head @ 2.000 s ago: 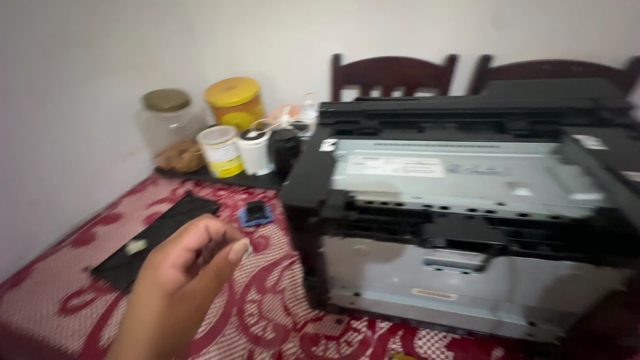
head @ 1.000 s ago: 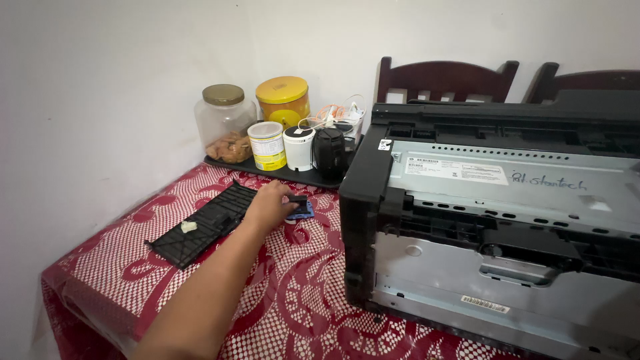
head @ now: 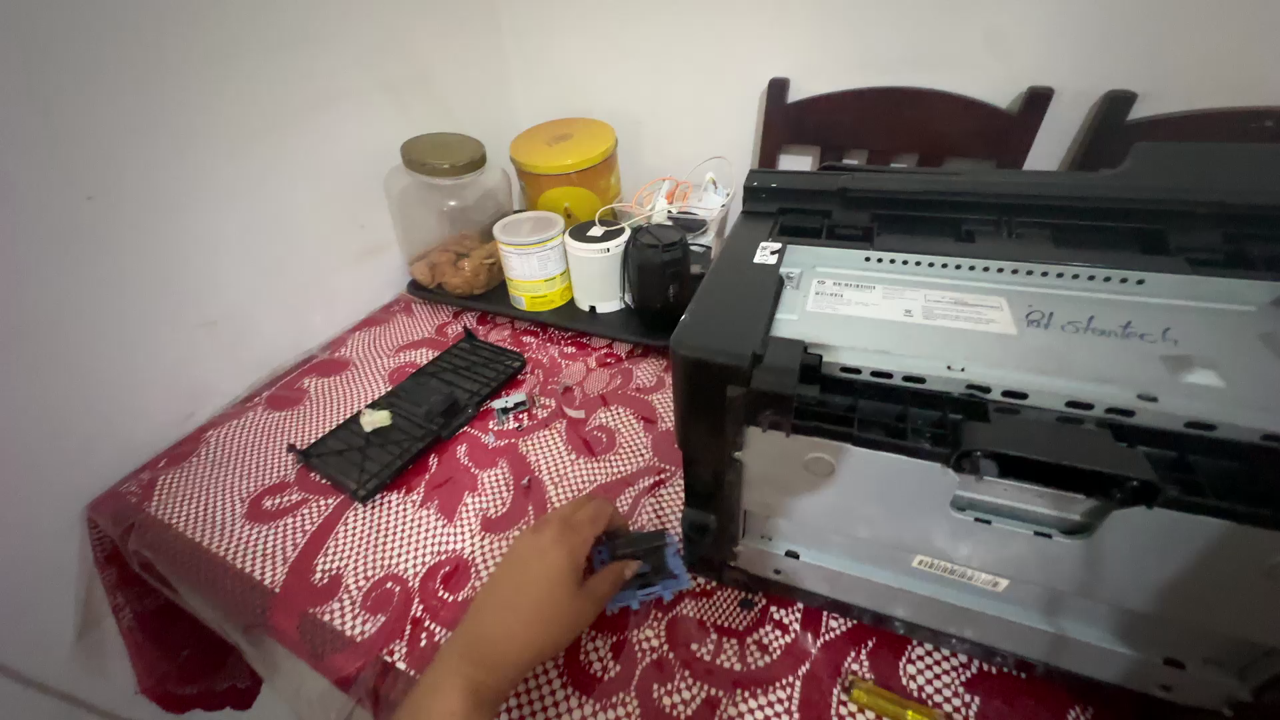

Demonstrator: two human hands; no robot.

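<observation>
My left hand (head: 545, 585) has its thumb and fingers closed on a small blue and black plastic part (head: 643, 568), low over the patterned red and white tablecloth. Just right of that part stands a large black printer (head: 715, 400) with a bare grey metal panel (head: 850, 500) facing me. Beyond my hand lies a ribbed black plastic cover (head: 415, 425) with a pale lump on it. Beside the cover is a small metal and plastic piece (head: 511, 407). My right hand is out of the picture.
A black tray (head: 590, 325) at the back holds a lidded jar (head: 447, 220), a yellow tin (head: 565, 165), a smaller can (head: 533, 262), and white and black devices. A yellow, see-through handle (head: 890, 698) lies at the front. Wooden chairs (head: 900, 125) stand behind the printer.
The blue and black part, on the cloth near the tray two seconds ago, has come nearer with my left hand, beside the printer's lower left side. The small metal piece now shows beside the cover.
</observation>
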